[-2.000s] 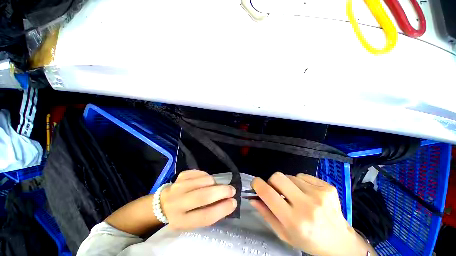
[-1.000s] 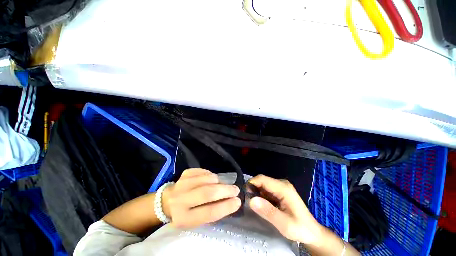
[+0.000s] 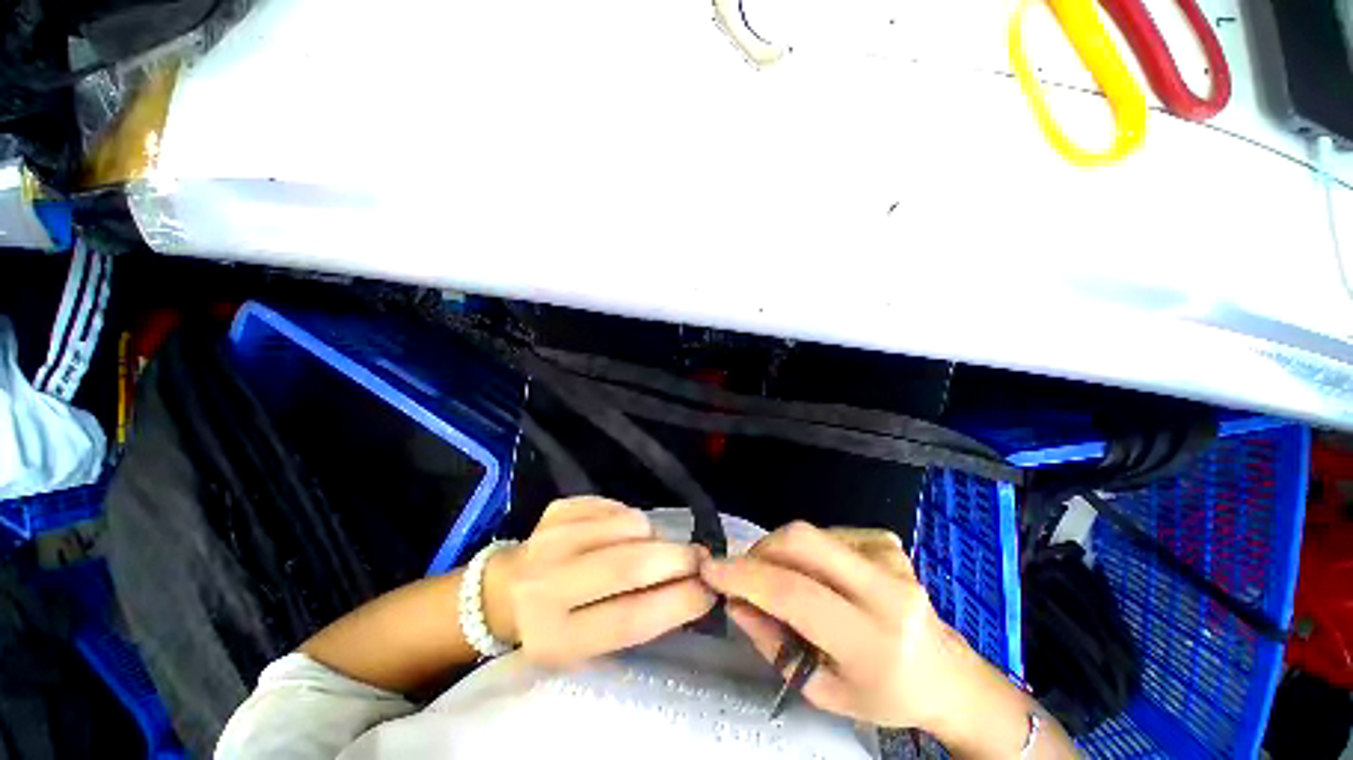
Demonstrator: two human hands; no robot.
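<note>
A black strap [image 3: 653,453] runs from under the table down to my lap, and its end lies between my hands. My left hand [image 3: 601,582], with a beaded bracelet, is closed on the strap near its end. My right hand [image 3: 846,616] touches the strap with thumb and fingertips from the right. A thin dark pointed tool [image 3: 797,680] sticks out below the fingers of my right hand; its exact kind cannot be told.
The white table [image 3: 594,193] carries shears with yellow and red handles [image 3: 1105,89], a pale ring-like piece [image 3: 749,33] and a dark device [image 3: 1306,67]. Blue crates stand left [image 3: 393,389] and right [image 3: 968,557] with black straps. Dark fabric [image 3: 223,520] hangs at left.
My right hand has turned over at the strap, and the thin dark tool now points down from it. My left hand keeps its hold on the strap.
</note>
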